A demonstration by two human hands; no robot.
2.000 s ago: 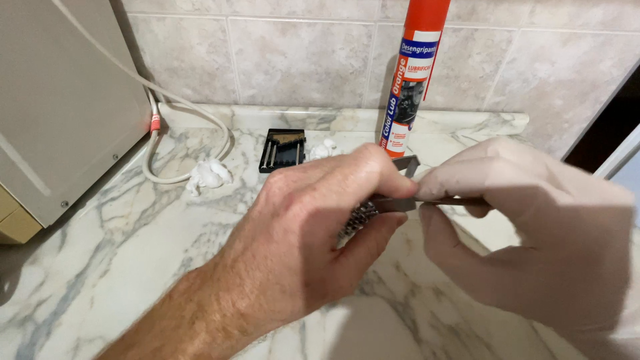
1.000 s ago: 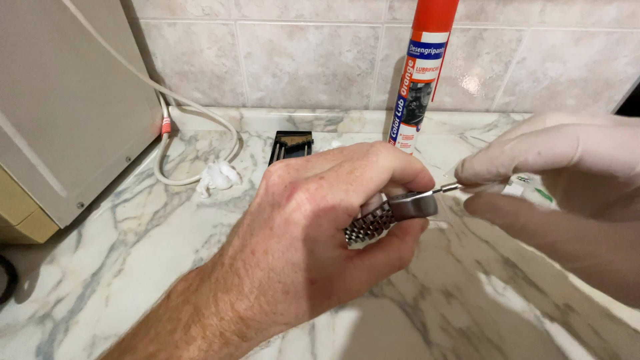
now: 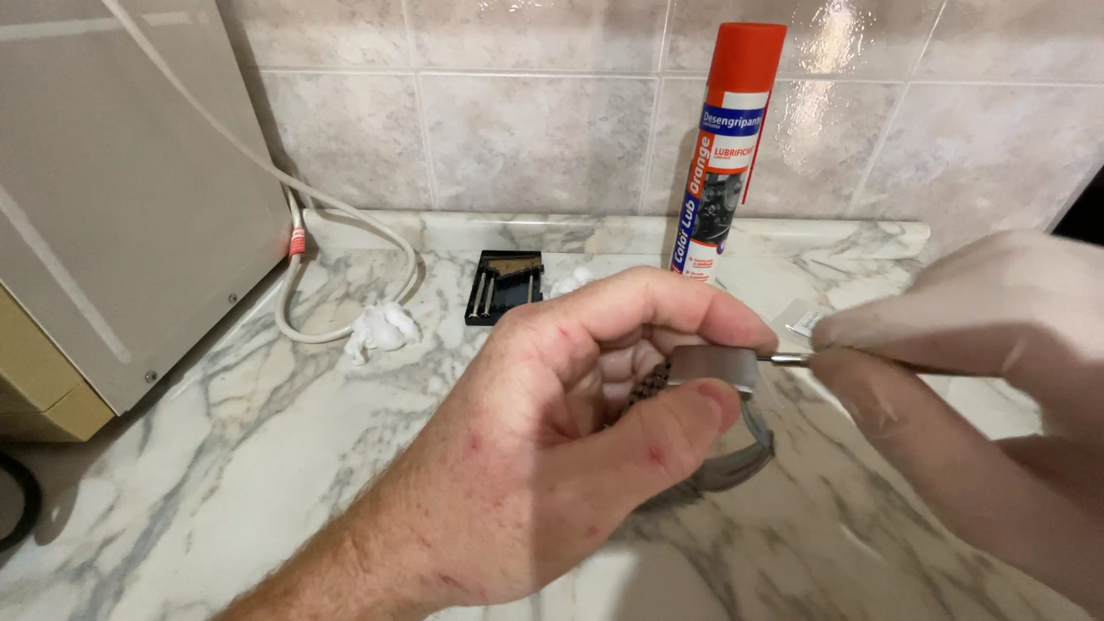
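My left hand (image 3: 595, 431) is bare and grips a wristwatch with a metal-link bracelet, its grey metal end (image 3: 714, 369) held between thumb and forefinger. Dark links show inside the palm, and a curved grey part of the piece (image 3: 742, 461) hangs below the thumb. From the right, my right hand (image 3: 949, 362), in a thin whitish glove, pinches a small precision screwdriver (image 3: 789, 360). The slim shaft of this driver meets the right edge of the grey metal part; its very tip is hidden there.
An open black case of small screwdrivers (image 3: 504, 289) lies near the back ledge. Crumpled white tissue (image 3: 382, 329) sits by a pale cable (image 3: 345, 211) and a grey appliance (image 3: 138, 190). Behind my hands stands a red-capped lubricant spray can (image 3: 724, 151). A small clear packet (image 3: 804, 321) lies at right.
My left hand has turned the metal piece, so its broad grey face and a curved lower part now show. The thin tool stays in my right hand, at the piece's right side since one second ago.
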